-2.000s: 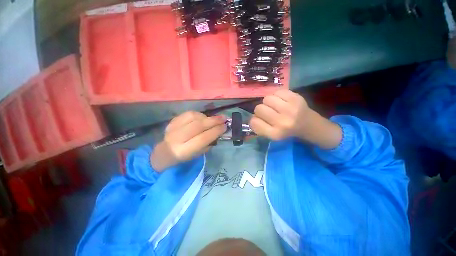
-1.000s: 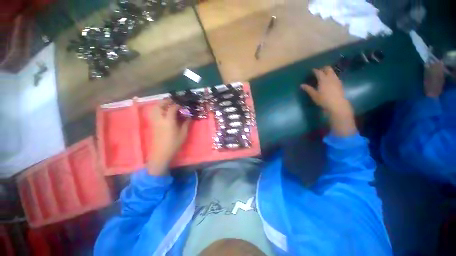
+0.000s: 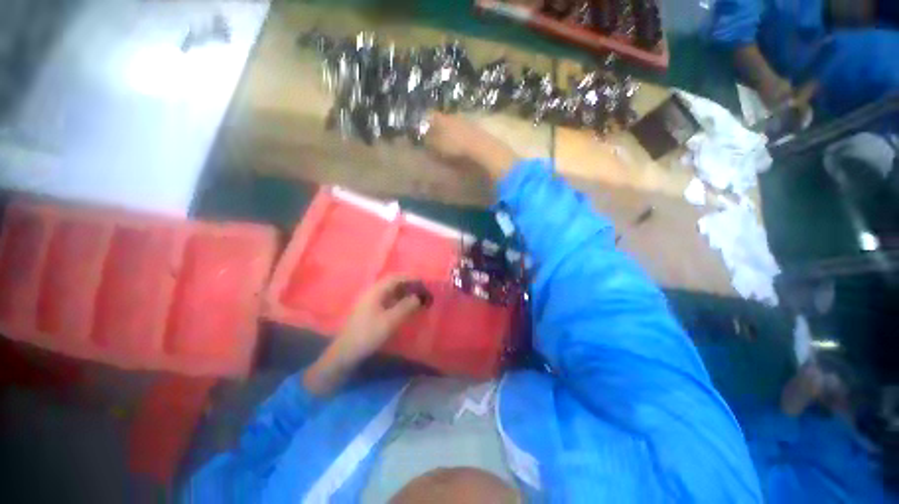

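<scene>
My left hand is over the near side of the salmon-red divided tray, with a small dark piece at its fingertips. My right hand reaches across the tray to the near edge of a heap of black-and-silver pieces on the brown board. Its fingertips are blurred, and whether they grip a piece cannot be told. Stacked pieces lie in a right-hand compartment. My right sleeve hides the tray's right end.
A second red tray, empty, lies left. A white sheet is at far left. Crumpled white scraps and a dark block are at right. A filled red tray is at the back. Blue sleeves show at right.
The view has shifted. My right hand has moved from the green surface right of the tray to the heap. My left hand has left the stacked pieces, and a dark piece shows in its fingers.
</scene>
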